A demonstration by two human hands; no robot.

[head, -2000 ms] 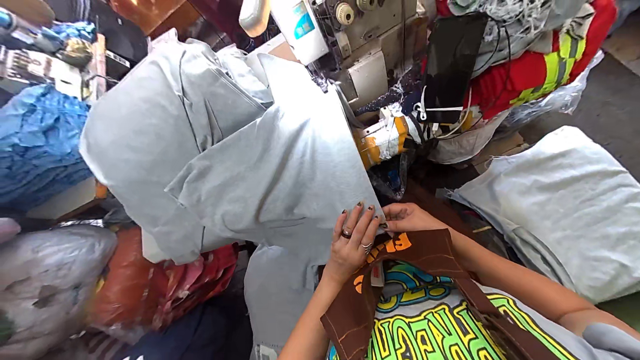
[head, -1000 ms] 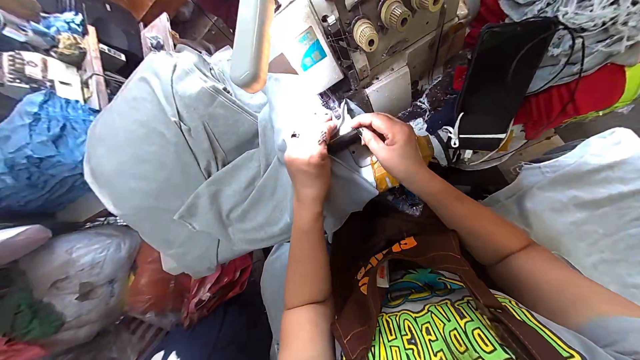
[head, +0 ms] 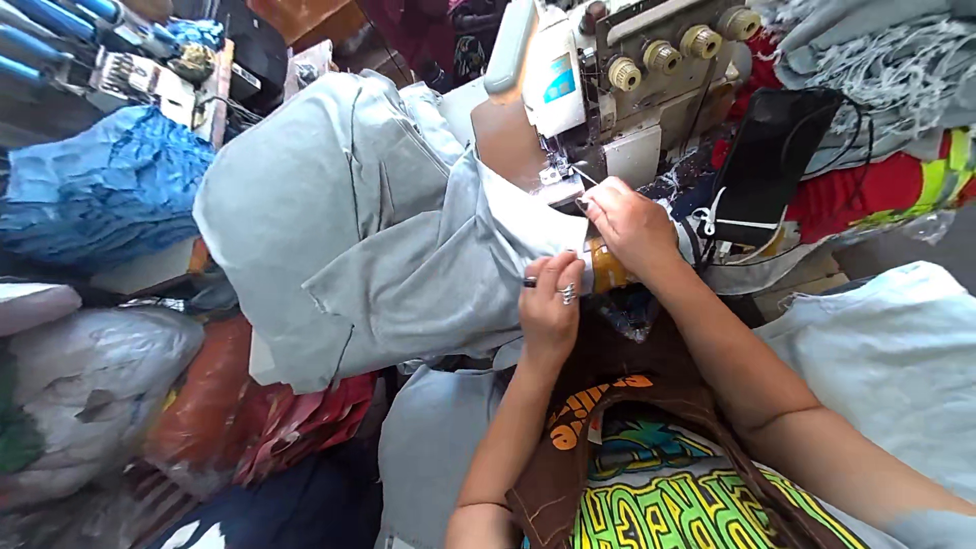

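Observation:
Light grey fabric pieces [head: 396, 267] lie heaped over the bed of an overlock sewing machine [head: 648, 84]. My left hand [head: 553, 301], with rings on its fingers, holds the fabric's edge between thumb and fingertips. Just right of the lit presser foot [head: 560, 171], my right hand [head: 629, 225] pinches something small and thin that points toward the foot; it may be a tool tip or thread, I cannot tell. Yellow-brown tape [head: 608, 263] wraps a part below my right hand.
A black phone-like slab [head: 774, 164] with white and black cords stands right of the machine. Grey fabric [head: 892, 343] is piled at the right. Blue cloth [head: 107, 187] and plastic bags [head: 99, 381] lie at the left. Cut scraps [head: 900, 69] heap at the upper right.
My left hand has moved from beside the presser foot down to the fabric's near edge. My right hand remains near the foot. Two seconds ago both hands were together on the cloth's lower corner.

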